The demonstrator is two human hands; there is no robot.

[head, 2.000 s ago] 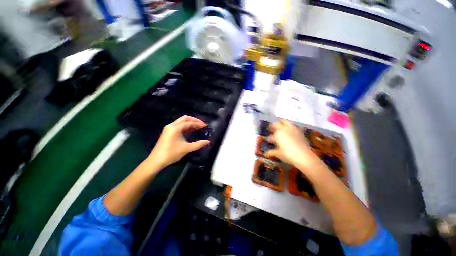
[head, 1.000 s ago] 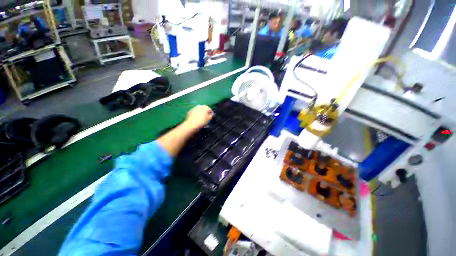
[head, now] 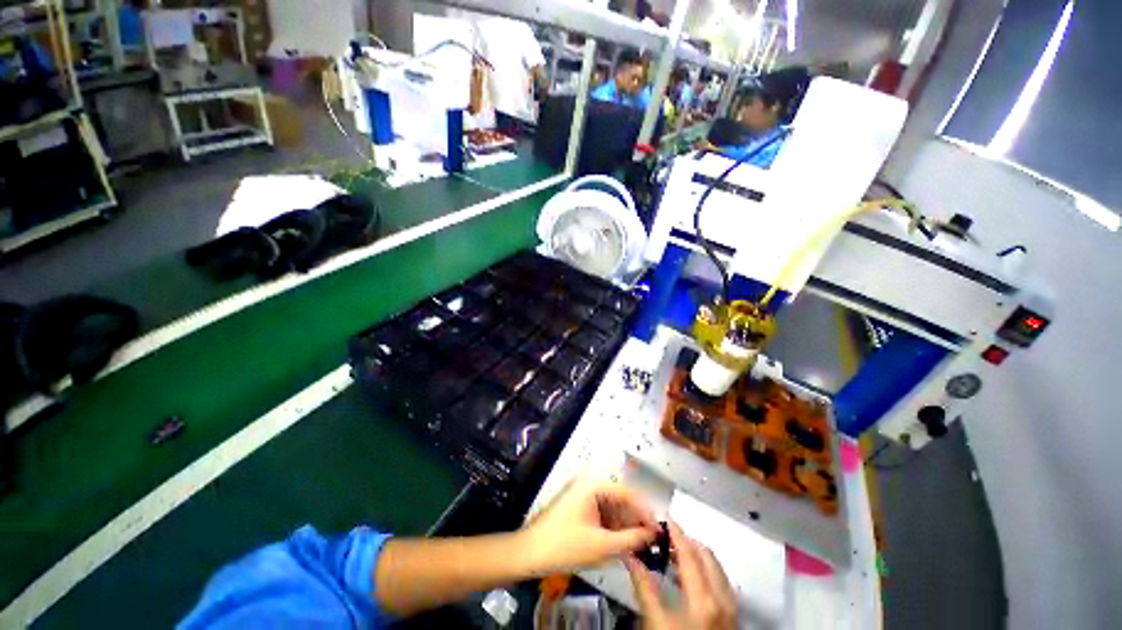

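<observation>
My left hand [head: 591, 529] and my right hand [head: 692, 588] meet over the front of the white machine base. Their fingertips hold a small black housing [head: 660, 549] between them. Behind them, orange fixture nests [head: 753, 453] with black parts inside sit on a silver-grey fixture plate [head: 664, 474]. The brass-yellow dispensing head with its white cylinder [head: 724, 357] stands over the back left nests. The black blister tray [head: 492, 357] lies left of the machine.
A white fan [head: 591, 234] stands behind the tray. The green conveyor [head: 246, 357] runs at left with black straps [head: 289, 236] and a small dark piece [head: 166, 428]. The blue upright [head: 904, 375] stands at right. People sit at the back.
My left hand has come back from over the tray to the base front, and my right hand is in view again. The dispensing head now stands over the nests.
</observation>
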